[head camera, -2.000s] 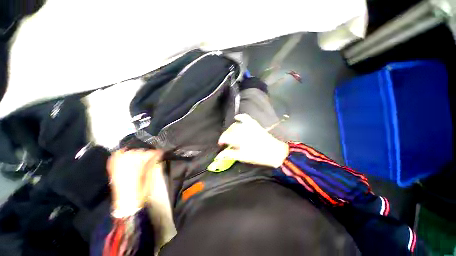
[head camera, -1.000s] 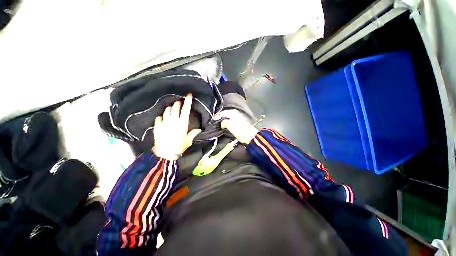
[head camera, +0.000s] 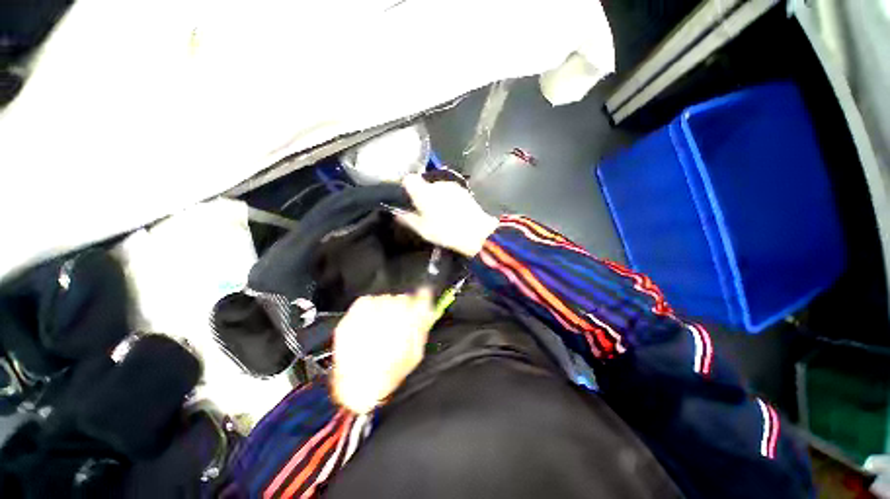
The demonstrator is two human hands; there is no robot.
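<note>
A soft black bag (head camera: 337, 224) lies across my lap with its mouth open and its dark, wrinkled inside showing. Its lower left end curls round with pale lines and a small pale tab. My right hand (head camera: 444, 212) grips the bag's upper right edge. My left hand (head camera: 383, 343) is blurred over the bag's near side; its fingers are unclear, so I cannot tell whether it holds cloth. A lime-green handle, probably thread snips (head camera: 446, 299), shows beside the left fingertips, mostly hidden.
Black bags (head camera: 127, 390) are piled at the left. A white-covered table (head camera: 293, 73) spans the top. A blue-rimmed container with white contents (head camera: 388, 156) stands beyond the bag. Blue bins (head camera: 722, 210) stand at the right on the grey floor. A small red item (head camera: 523, 156) lies there.
The bag's outer side with pale binding faced up before; now its dark inside shows. My right hand has moved up to the bag's far edge. My left hand has moved down and right, covering most of the snips.
</note>
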